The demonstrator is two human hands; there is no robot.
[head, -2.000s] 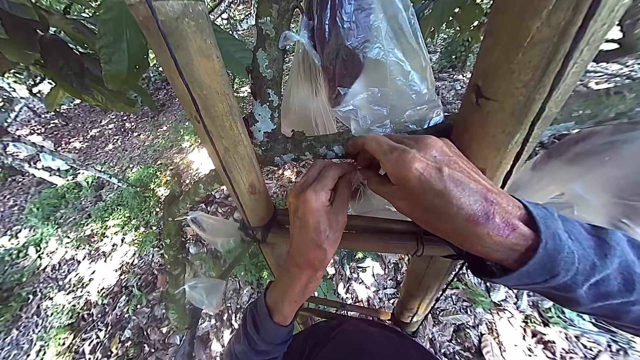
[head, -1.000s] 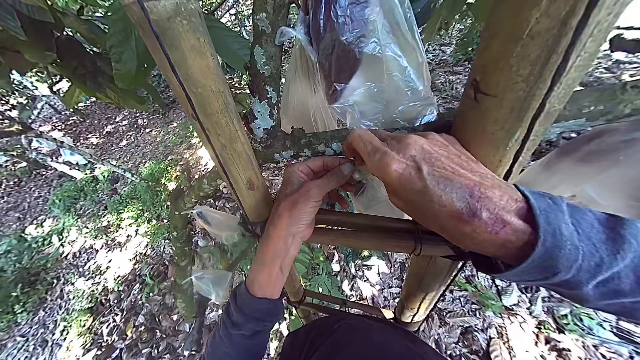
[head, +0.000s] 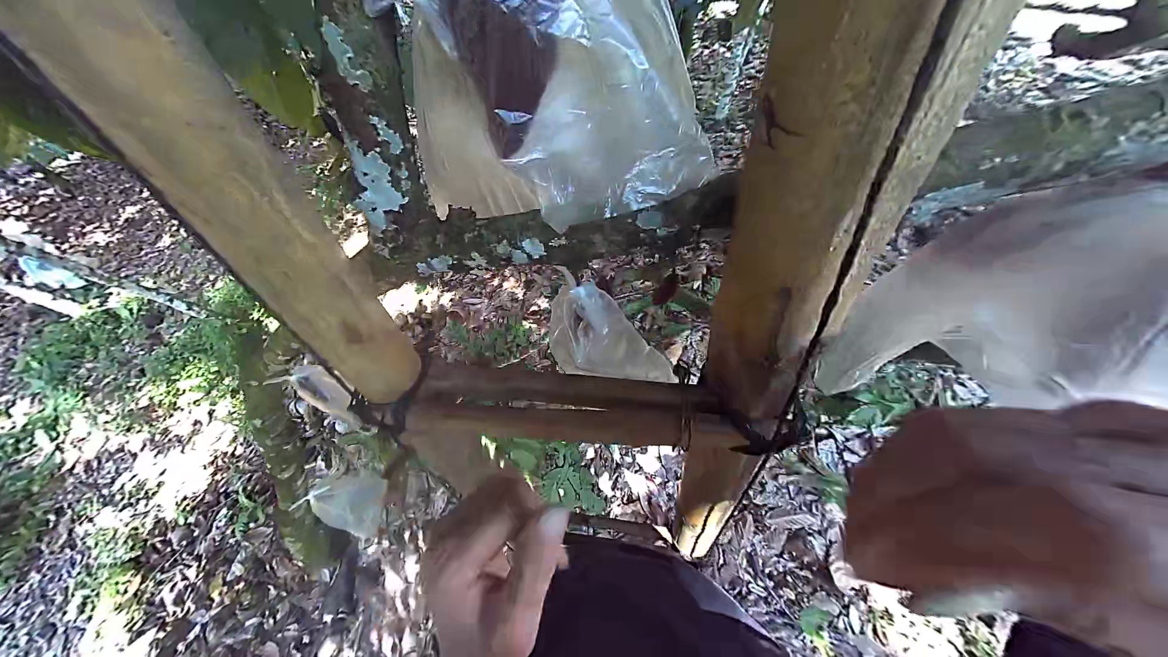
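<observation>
Blurred and low in view, my left hand (head: pixel 497 566) has its fingers curled with thumb against forefinger; whether anything thin is between them I cannot tell. At the lower right is my right hand (head: pixel 1004 511), blurred, its fingertips hidden, close below a translucent plastic bag (head: pixel 1031 283); contact is unclear. A small knotted plastic bag (head: pixel 602 333) hangs behind the bamboo rung (head: pixel 557 424). Above it, a large clear plastic bag (head: pixel 584 109) hangs around something dark, in front of a lichened branch.
Bamboo poles rise at left (head: pixel 210 182) and right (head: pixel 821 182), tied to the rung with dark cord. A lichen-spotted branch (head: pixel 566 239) crosses behind them. Two small bags hang at the left, one upper (head: pixel 324 392), one lower (head: pixel 347 502). Leaf litter covers the ground below.
My hands were together at the branch between the poles; they have come apart and moved down, the right one also to the right. The small knotted bag behind them now shows fully.
</observation>
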